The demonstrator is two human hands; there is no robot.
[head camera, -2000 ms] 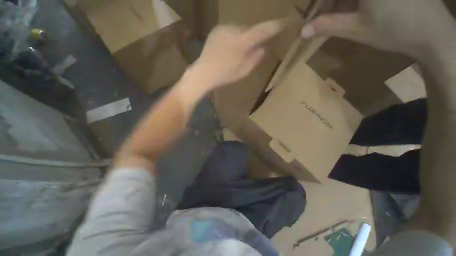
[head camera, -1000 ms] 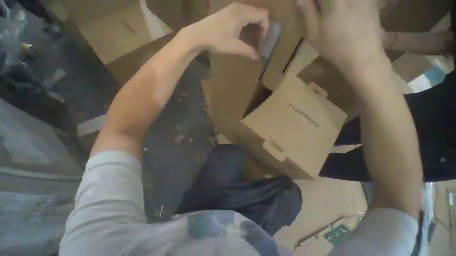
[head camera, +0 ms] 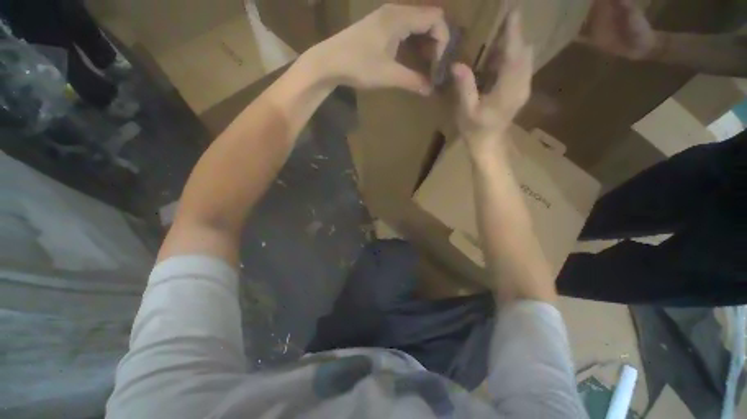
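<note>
A brown carton (head camera: pixel 393 147) lies in front of me, its end flap (head camera: pixel 524 192) spread out with partly visible black print. Small rounded tabs show on the flap's edges, and a dark gap runs beside it. My left hand (head camera: pixel 389 49) is above the carton and pinches a small grey piece (head camera: pixel 445 64) between thumb and finger, seen nearly edge-on. My right hand (head camera: pixel 496 92) is just right of the piece, slightly blurred, fingers apart and holding nothing that I can see. My right forearm crosses in front of the flap and hides part of it.
Another person's hand (head camera: pixel 627 31) is at the top right, with dark trousers (head camera: pixel 655 221) at the right. Another brown carton (head camera: pixel 217 65) stands at the upper left. Clear film (head camera: pixel 37 86) lies at the far left. A white roll-like object (head camera: pixel 622 391) lies at the lower right.
My right hand has come down and left from the upper right, beside my left hand. My left hand, earlier without a visible piece, now pinches one. The other person's hand has come into view.
</note>
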